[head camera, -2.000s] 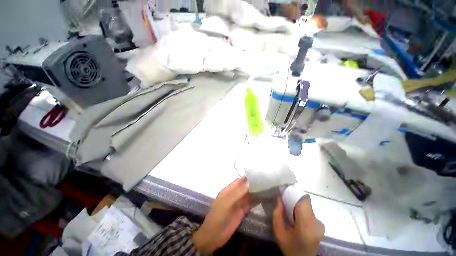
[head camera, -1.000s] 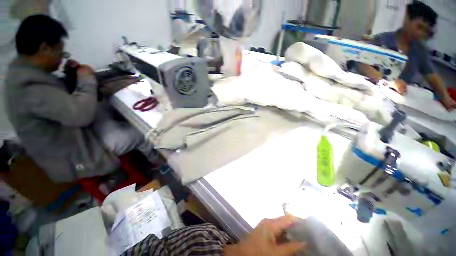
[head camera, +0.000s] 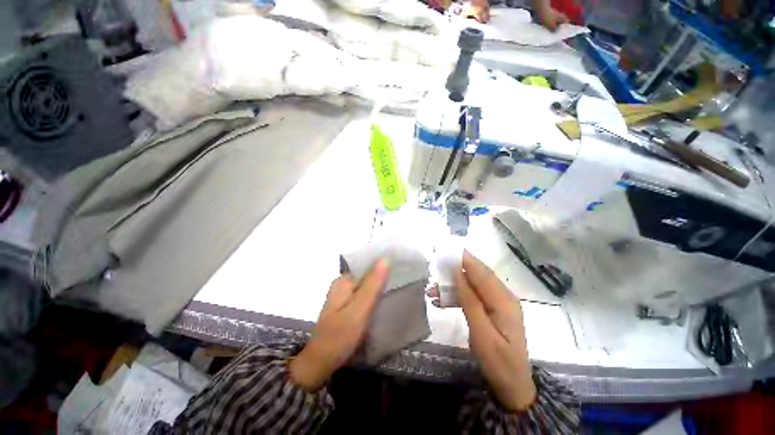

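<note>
A small grey fabric piece [head camera: 395,319] lies at the table's front edge below the needle area. My left hand [head camera: 344,319] holds its left side, thumb on top. My right hand [head camera: 491,327] is just right of it, fingers close together on a small white piece [head camera: 448,276]; whether it grips this piece is unclear. The sewing machine [head camera: 446,149] stands beyond my hands, its presser foot area [head camera: 433,200] washed out by bright light. A lime-green tag-like attachment [head camera: 387,170] is left of the needle. Slim black snips [head camera: 544,272] lie right of the needle.
Large grey cloth [head camera: 221,204] covers the left of the table, with white padded bundles [head camera: 255,68] behind. A grey fan box [head camera: 59,106] is far left. Black-handled scissors [head camera: 716,334] lie far right. A wooden-handled tool [head camera: 709,161] rests on the machine. Another person's hand [head camera: 551,15] shows at the back.
The view has swung from the left back to the machine. Both my hands show now; the left holds the grey piece flatter and further left than two seconds ago.
</note>
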